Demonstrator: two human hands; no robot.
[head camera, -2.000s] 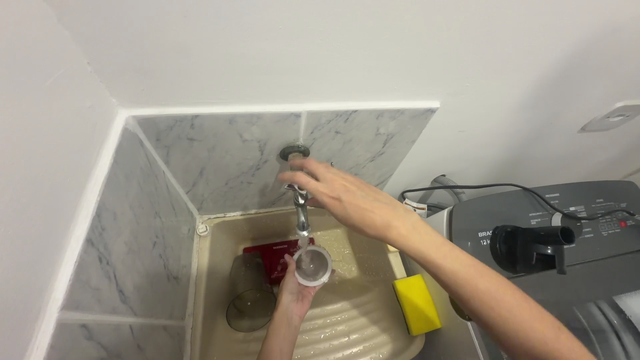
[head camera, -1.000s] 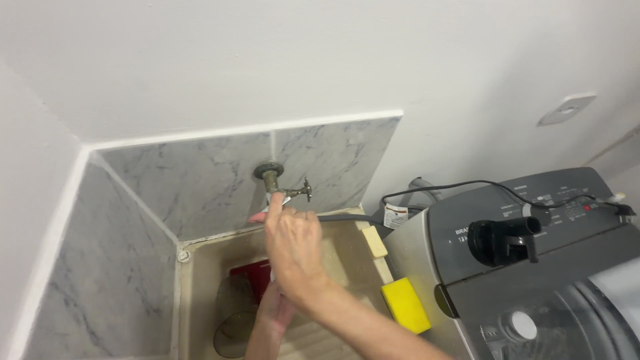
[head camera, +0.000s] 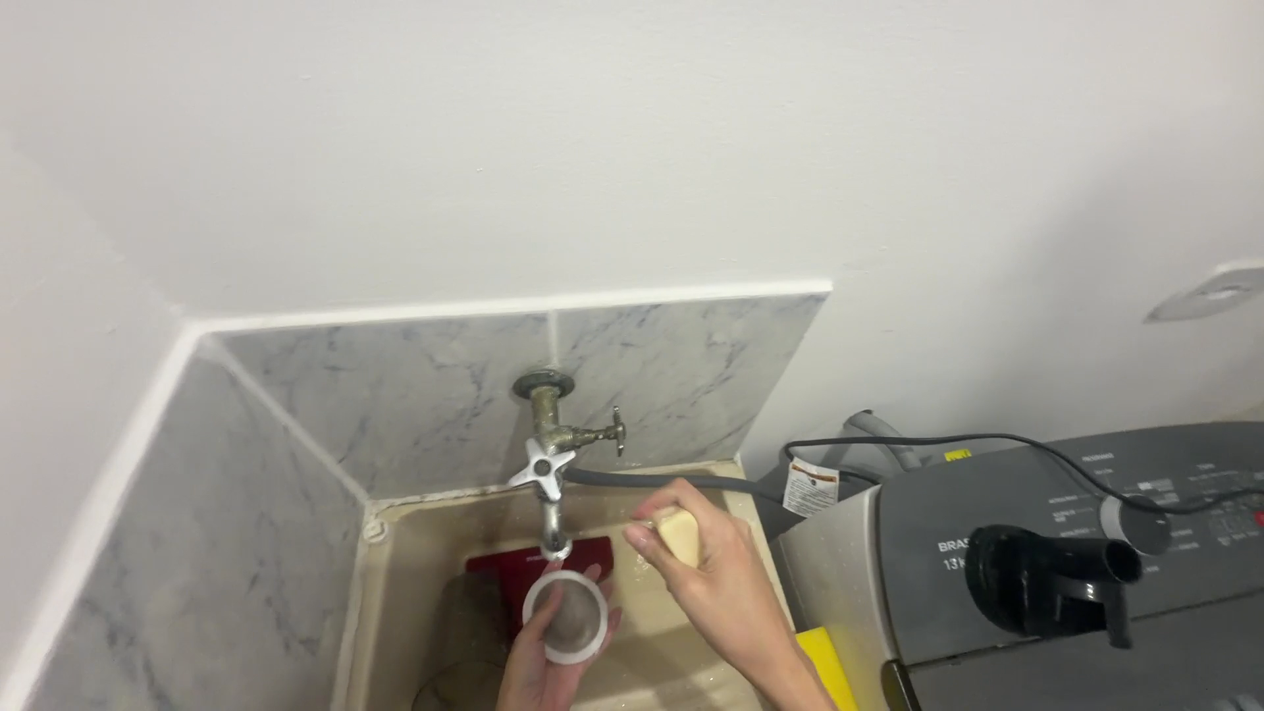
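My left hand (head camera: 538, 662) holds a small round mesh filter with a white rim (head camera: 566, 617), just below the spout of the metal faucet (head camera: 555, 523). To the right, over the beige sink basin (head camera: 642, 681), my right hand (head camera: 716, 583) grips a pale yellow bar, which looks like soap (head camera: 679, 538). A red object (head camera: 592, 555) lies in the basin behind my left hand. Beside it, on the left, stands a dark transparent container (head camera: 464, 632), partly in shadow.
A grey washing machine (head camera: 968, 632) stands at the right, with a black plastic part (head camera: 1047, 583) on its top and a black cable across it. A yellow sponge (head camera: 825, 667) sits at the basin's right edge. A grey hose (head camera: 681, 481) runs from the faucet behind the basin.
My right hand has left the faucet handle and moved right, and now has the pale bar, which lay on the basin's right edge one second ago. The filter stays in my left hand.
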